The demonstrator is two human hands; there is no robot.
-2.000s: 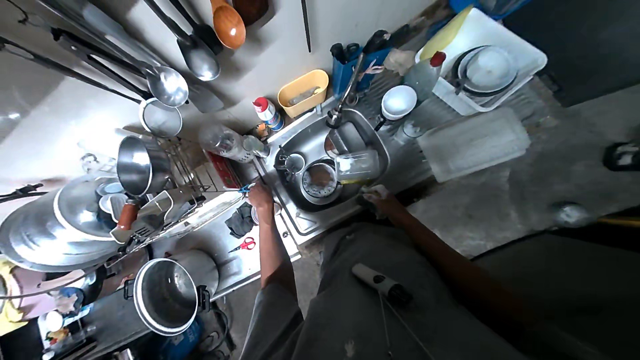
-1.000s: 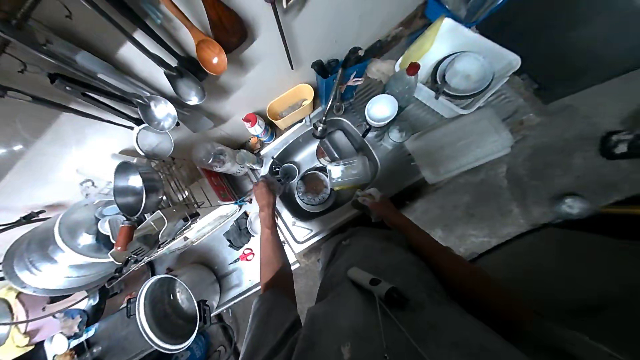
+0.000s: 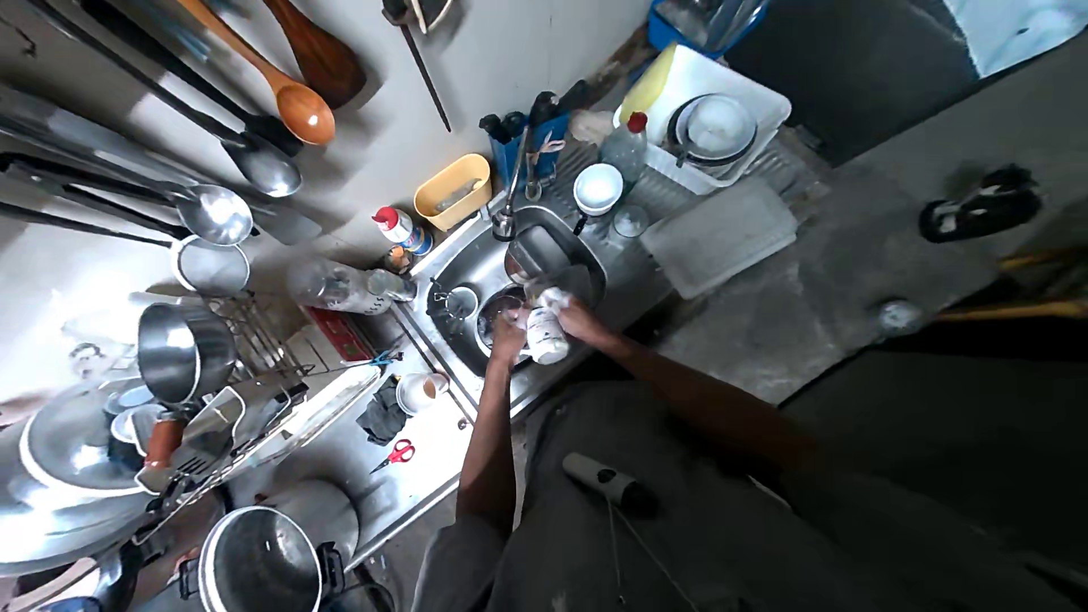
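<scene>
Over the near part of the steel sink, my left hand grips a white printed mug at its left side. Pressed to the mug's upper right is a whitish cloth or sponge, held in my right hand. Beneath my hands a round bowl or pot lies in the basin, partly hidden. A small metal cup stands at the basin's left, and a pan-like vessel lies below the faucet.
Right of the sink are a white bowl, a drinking glass, a plastic bottle, a translucent lid or tray and a white dish tub. Left are a large clear bottle, red scissors and a wire rack.
Both hands have moved inward over the sink and now meet at the white mug. My left hand was at the sink's left edge, my right at its near rim.
</scene>
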